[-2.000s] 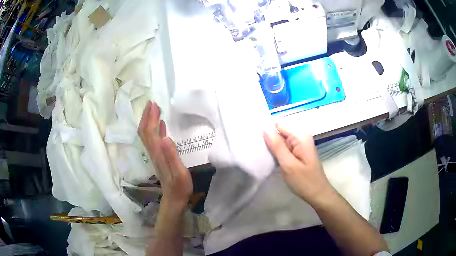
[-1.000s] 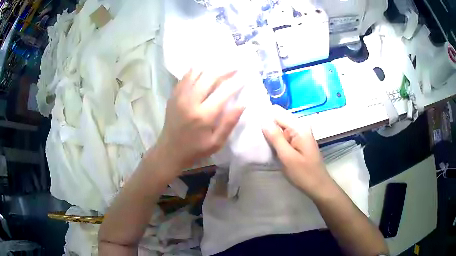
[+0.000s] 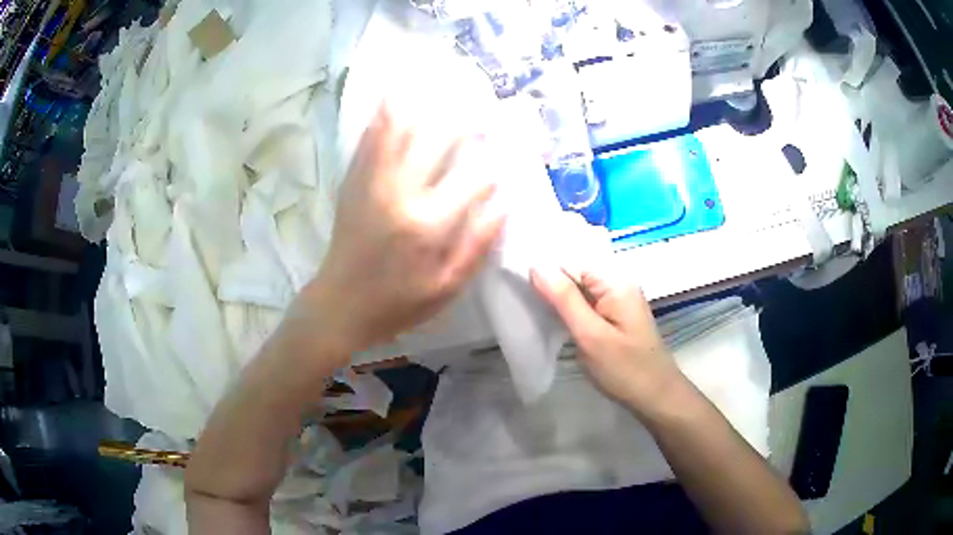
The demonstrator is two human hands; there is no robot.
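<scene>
A white fabric piece lies at the machine table's front edge, with its lower end hanging over it. My right hand pinches its right edge between thumb and fingers. My left hand lies with spread fingers on top of the cloth, left of the needle area, gripping nothing. The needle area is washed out by the lamp, so the presser foot cannot be made out. A blue plate with a clear round-ended guard sits right of the cloth.
A large cream garment pile fills the left. Stacked white panels lie on my lap. A black phone rests on a pale board at right. White scraps lie below the table, near a yellow-gold bar.
My left hand has moved from the cloth's left side onto it, fingers spread. My right hand has shifted slightly left. The fabric has moved up towards the needle area, and its hanging end is smaller.
</scene>
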